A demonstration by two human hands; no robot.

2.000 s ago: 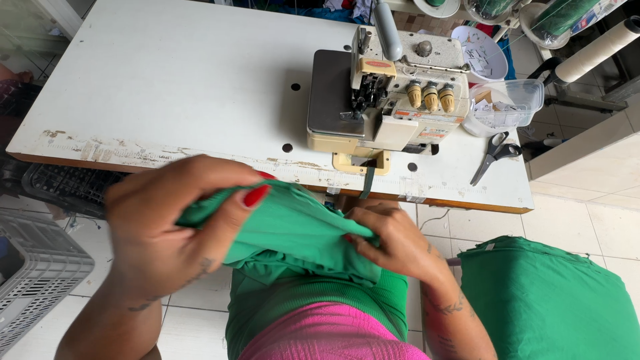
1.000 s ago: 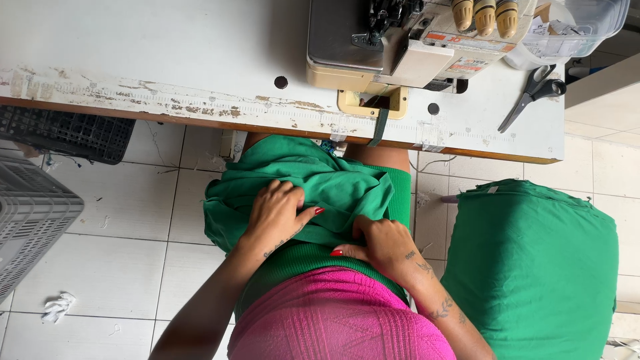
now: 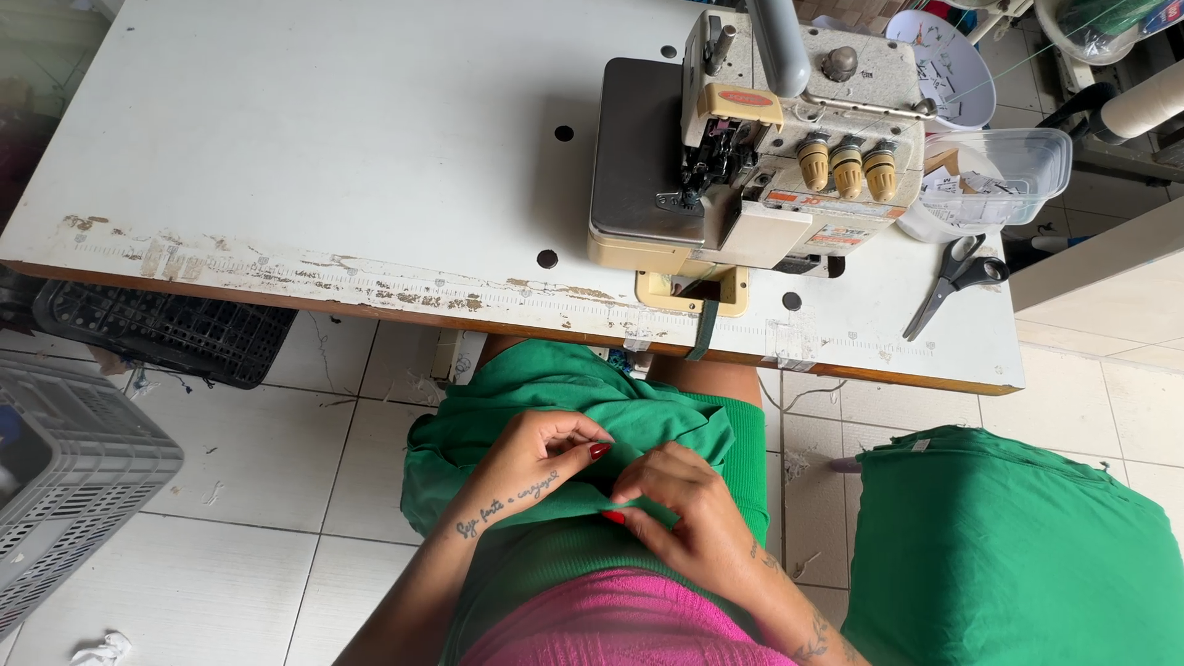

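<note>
A piece of green fabric [image 3: 555, 388] lies bunched across my lap, over green ribbed clothing. My left hand [image 3: 546, 458] pinches a fold of it between thumb and fingers. Close on its right, my right hand [image 3: 675, 504] grips the fabric's near edge, the fingers curled and the thumb below. The two hands are a little apart. Beyond them, on the white table [image 3: 324, 139], stands an overlock sewing machine [image 3: 795, 139] with a dark metal plate and three beige tension knobs. A dark green strip [image 3: 705, 331] hangs over the table's front edge below the machine.
Black-handled scissors [image 3: 953, 282] lie at the table's right end, near a clear plastic container [image 3: 1017, 166] and a white bowl [image 3: 943, 69] with scraps. A stack of green fabric [image 3: 1008, 555] stands at the right. A grey crate [image 3: 83, 472] and a black crate [image 3: 176, 333] are at the left.
Two seconds ago my hands held the green fabric raised and spread in front of me; it now rests on my lap. Since one second ago, my hands have come closer together on it.
</note>
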